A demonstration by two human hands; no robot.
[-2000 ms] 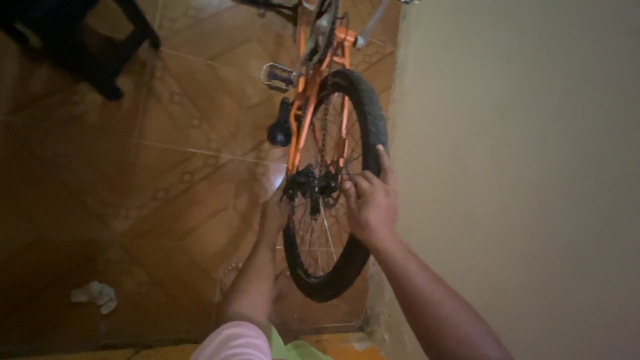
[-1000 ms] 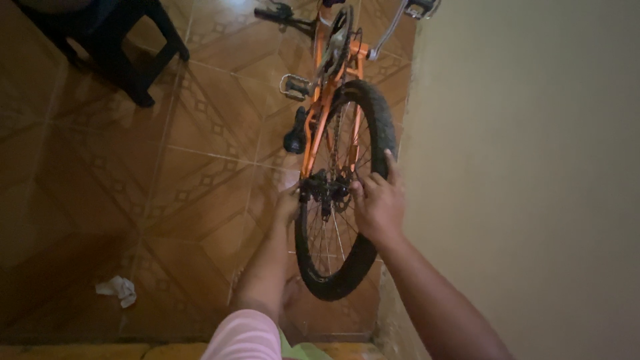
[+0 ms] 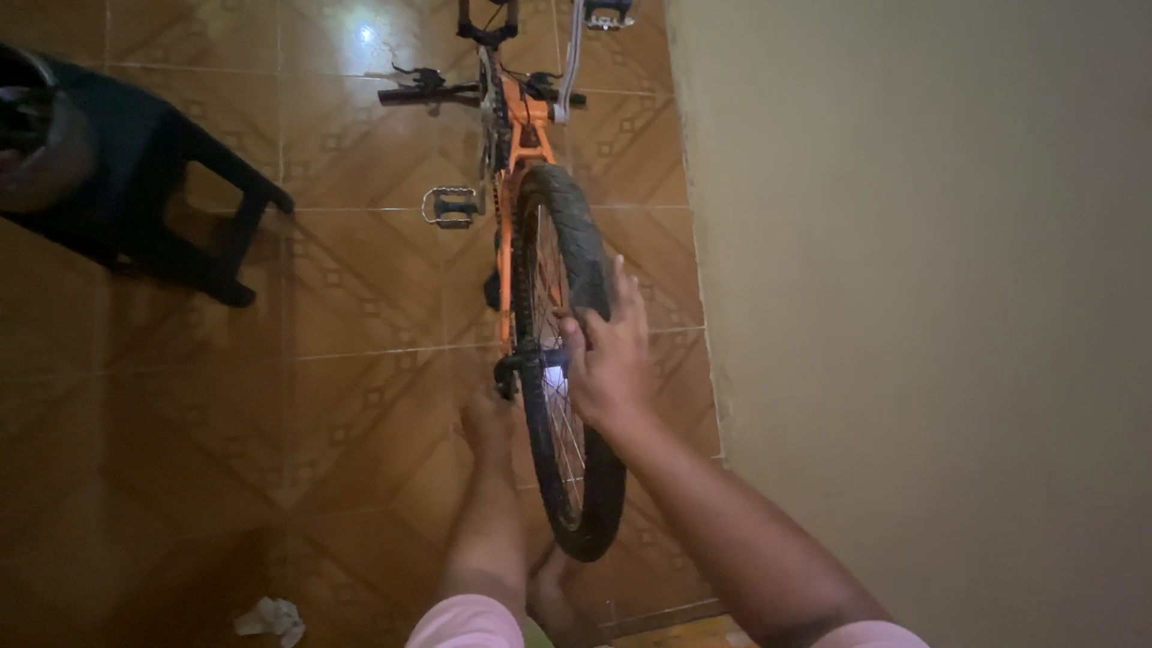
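An orange bicycle frame stands before me, its wheel with a black tire nearest to me. My left hand is at the left side of the wheel hub, next to the black rear derailleur; its fingers are blurred and partly hidden. My right hand lies against the right side of the tire, forefingers stretched along it and thumb by the spokes. A pedal juts out left of the frame, and a silver crank arm rises on the right.
A dark plastic stool stands at the left with a round container on it. The bicycle's handlebar is low on the tiled floor's far side. A plain wall runs along the right. Crumpled white paper or cloth lies at lower left.
The wheel and frame now appear more nearly edge-on to me. The view has shifted, bringing more of the stool and handlebar into sight. Both hands remain by the wheel.
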